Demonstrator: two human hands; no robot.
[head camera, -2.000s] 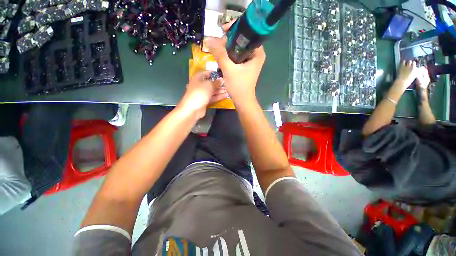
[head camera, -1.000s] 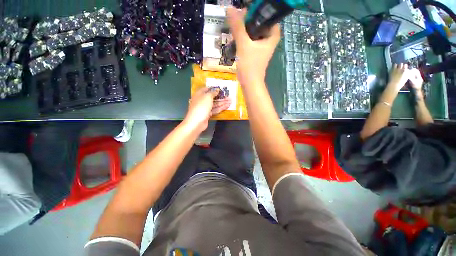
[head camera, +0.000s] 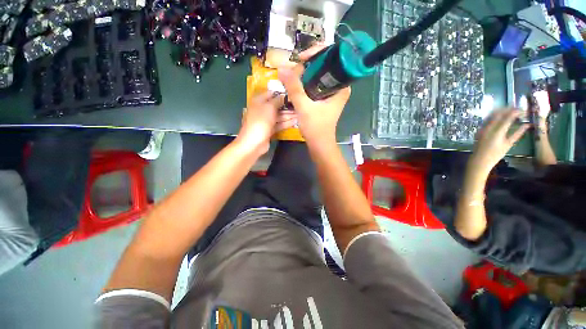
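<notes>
My right hand (head camera: 316, 106) is shut around the teal and black electric screwdriver (head camera: 337, 66), tilted with its corded top to the upper right. Its bit end is hidden by my hands. My left hand (head camera: 263, 115) pinches a small dark module (head camera: 287, 101), mostly covered by the fingers, right beside my right hand. Both hands are over the yellow-orange pad (head camera: 256, 78) at the bench edge. The screw feeder (head camera: 307, 27) stands just beyond, partly behind the screwdriver.
A heap of black parts (head camera: 205, 32) lies left of the feeder. A black tray (head camera: 96, 71) and metallic assemblies (head camera: 48, 40) are farther left. A clear blister tray (head camera: 401, 83) is on the right. A neighbour's hand (head camera: 495, 138) is at far right; red stools (head camera: 115, 189) stand below.
My right hand has brought the screwdriver back from beside the feeder to my left hand, and the tool now tilts to the right. The neighbour's hands have moved apart.
</notes>
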